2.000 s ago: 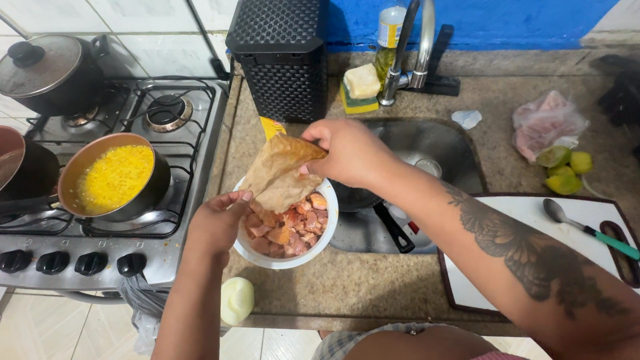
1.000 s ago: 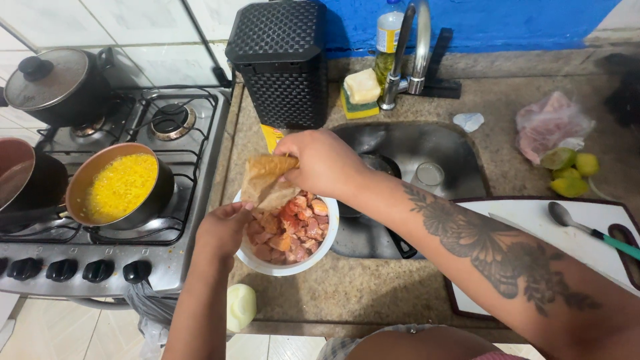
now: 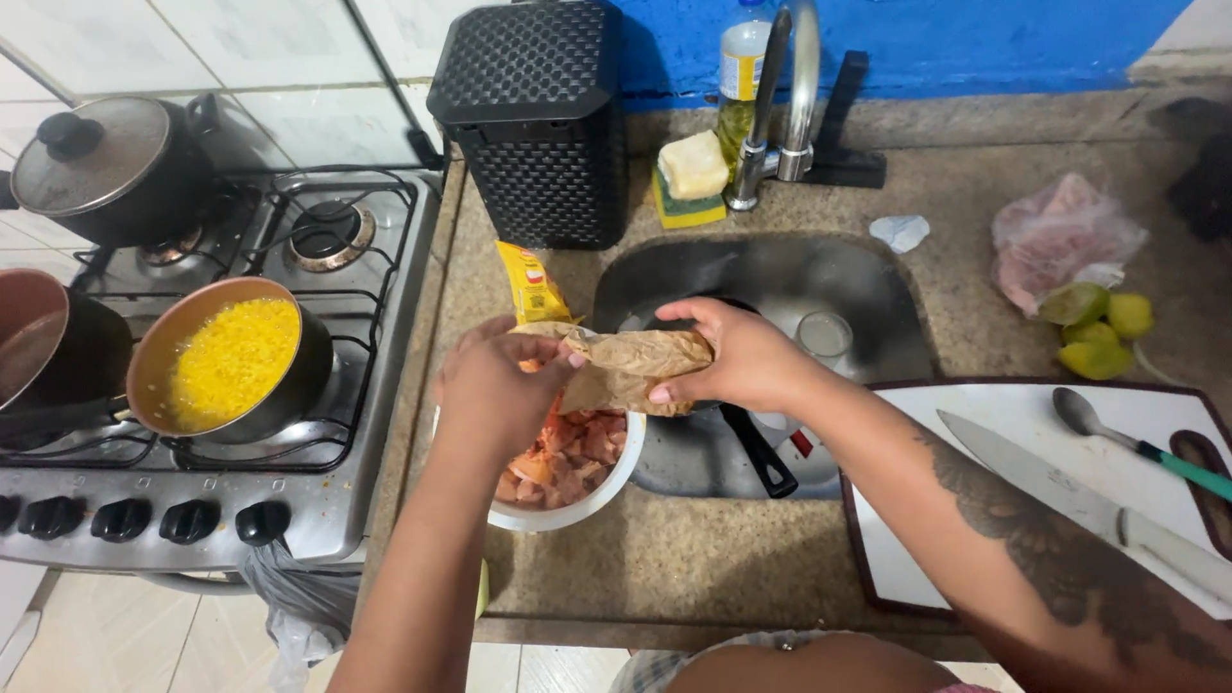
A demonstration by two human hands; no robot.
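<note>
A brown paper bag is stretched sideways between both hands, above the bowl's back right part. My left hand pinches its left end, and my right hand grips its right end between thumb and fingers. Below them stands a white bowl of cut raw meat, with orange-red powder on some pieces. My left hand and wrist hide the bowl's left part. Just behind the bowl is a yellow packet, its lower end hidden.
A steel sink holds a black-handled pan and a glass. On the right, a white cutting board bears a knife and a spoon. The stove at left carries a pan of yellow food and dark pots.
The paper bag, upright over the bowl before, now lies sideways between my hands. My right hand has moved right, toward the sink. More orange-red powder shows on the meat than two seconds ago.
</note>
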